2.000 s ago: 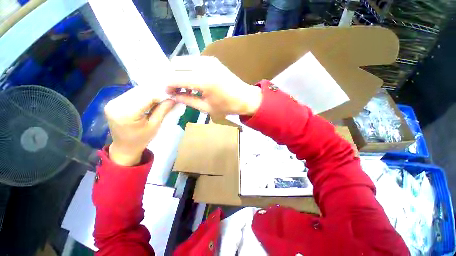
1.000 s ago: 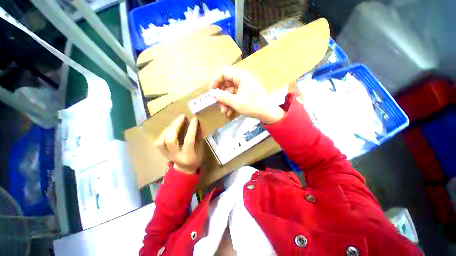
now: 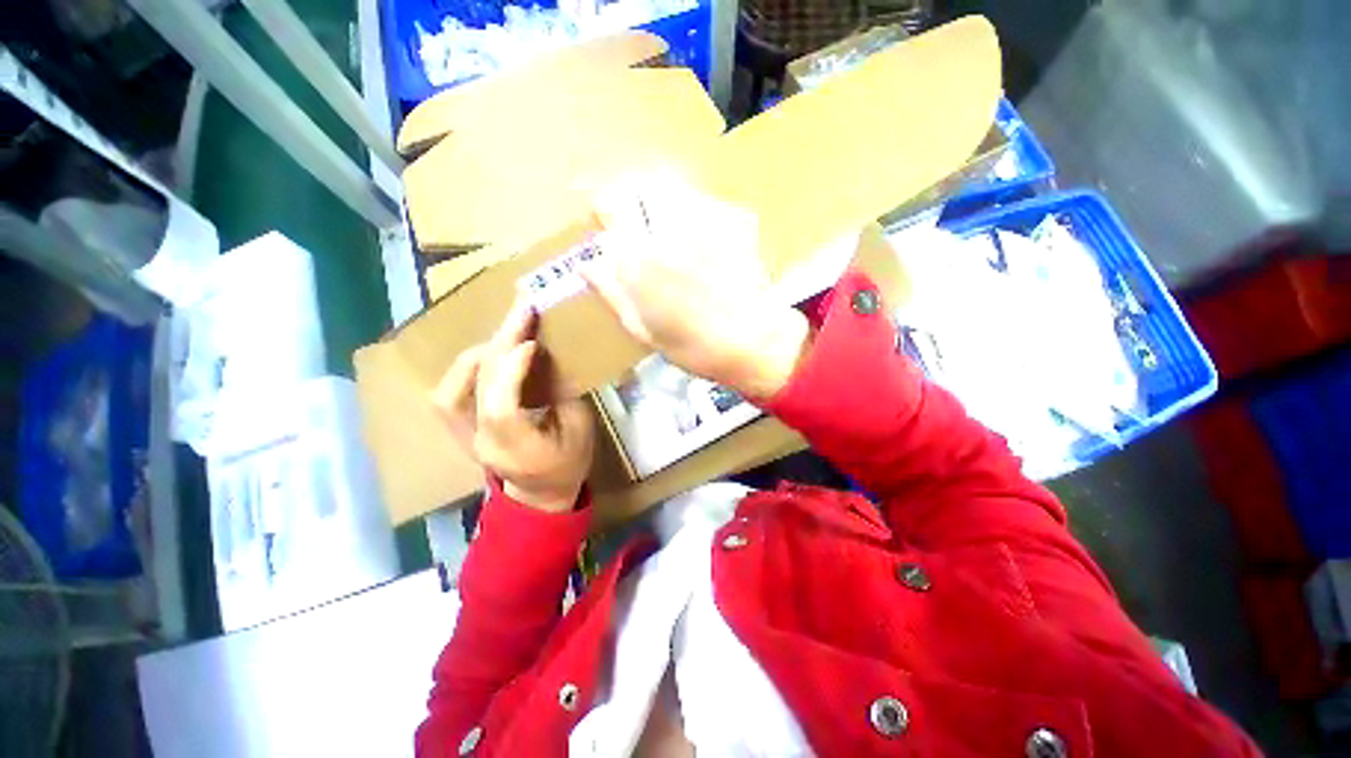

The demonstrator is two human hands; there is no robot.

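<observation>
A brown cardboard mailer box (image 3: 422, 444) lies in front of me with its flaps up. A small white printed label (image 3: 563, 276) lies on its near-left flap. My right hand (image 3: 696, 296) rests over the label's right end, fingers on the cardboard, its upper part washed out by glare. My left hand (image 3: 522, 422) touches the flap just below the label, fingers bent. Whether either hand grips the flap is hard to tell. Inside the box, a white tray (image 3: 667, 415) with bagged parts shows partly beneath my right hand.
A blue tub (image 3: 1163, 319) heaped with white packs stands at the right, another (image 3: 400, 45) at the top. White trays (image 3: 297, 489) are stacked at the left by the green conveyor (image 3: 334, 282). A white sheet (image 3: 311, 689) lies lower left.
The label, held in my right fingertips before, now lies against the box flap. My right hand has moved down and left. Both hands are on the cardboard.
</observation>
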